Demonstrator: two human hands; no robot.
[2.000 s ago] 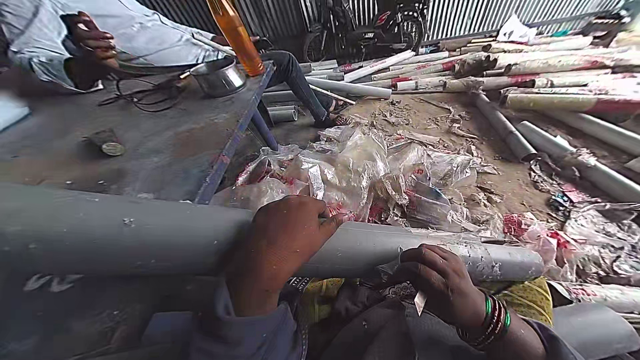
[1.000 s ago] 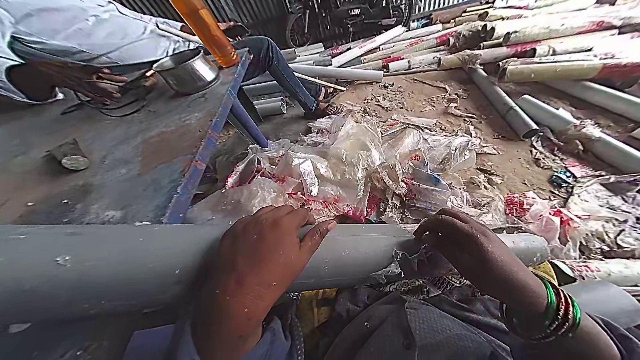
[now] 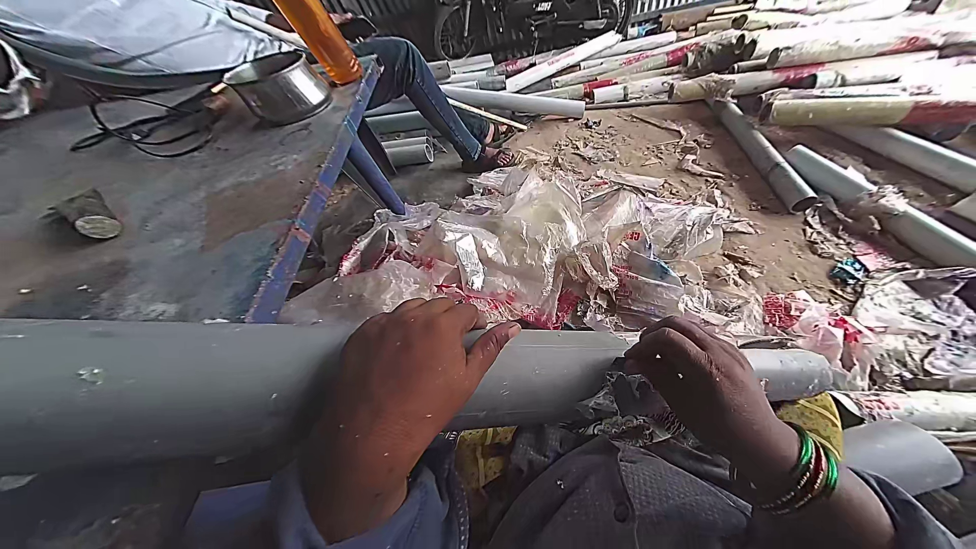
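Observation:
A thick grey plastic pipe [image 3: 191, 389] lies across in front of me, over my lap. My left hand [image 3: 404, 374] rests over its top, fingers on the far side and thumb pointing right. On the pipe's right part, my right hand [image 3: 694, 374] has its fingers curled and pinched at the surface; what lies between the fingertips cannot be made out. Thin clear plastic scraps [image 3: 610, 396] cling to the pipe just below that hand. Green and red bangles [image 3: 812, 476] circle the right wrist.
A worn table with a blue edge [image 3: 293, 252] carries a steel pot [image 3: 278, 88], an orange bottle [image 3: 324, 38], a black cable [image 3: 145, 137] and a short stub [image 3: 88, 213]. Crumpled plastic film [image 3: 526, 236] heaps beyond the pipe. Several pipes [image 3: 762, 152] lie behind. A person's leg [image 3: 427, 95] is beside the table.
A pale flake that showed at my right fingers two seconds ago is no longer visible there. My right hand has turned more over the pipe. The view has shifted somewhat.

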